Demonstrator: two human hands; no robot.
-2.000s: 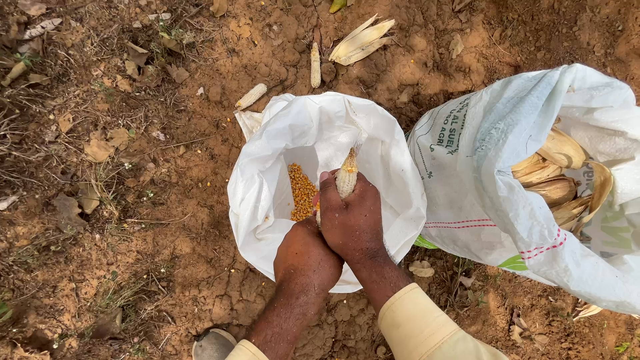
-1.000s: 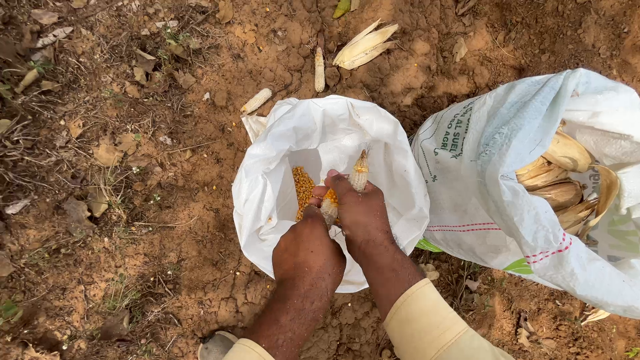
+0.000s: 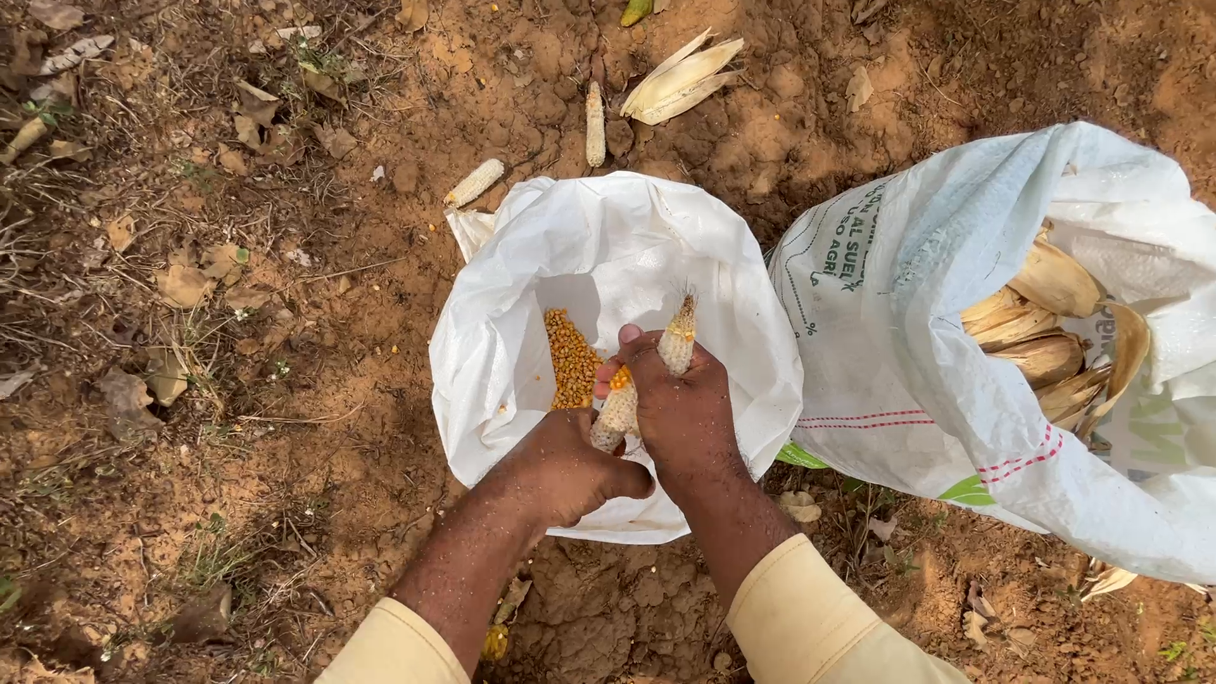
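Both of my hands are over the mouth of a white woven sack (image 3: 503,285), where loose yellow corn kernels (image 3: 570,361) lie. My right hand (image 3: 686,408) grips a mostly stripped corn cob (image 3: 677,347), whose tip sticks up past the knuckles. Between the hands is a second cob (image 3: 617,413), tilted, with a few orange kernels left near its upper end. My left hand (image 3: 570,465) is at the lower end of this second cob, thumb spread away; its fingers are largely hidden, so its hold on the cob is unclear.
On the right leans a larger printed woven sack (image 3: 855,351) holding corn ears in dry husks (image 3: 1045,332). Beyond the white sack, two bare cobs (image 3: 596,123) (image 3: 475,183) and an empty dry husk (image 3: 682,81) lie on the reddish soil. Dry leaves (image 3: 185,285) are scattered at left.
My left thumb has spread away from the cob between my hands, and more of that cob shows. My right hand keeps its hold on the other cob.
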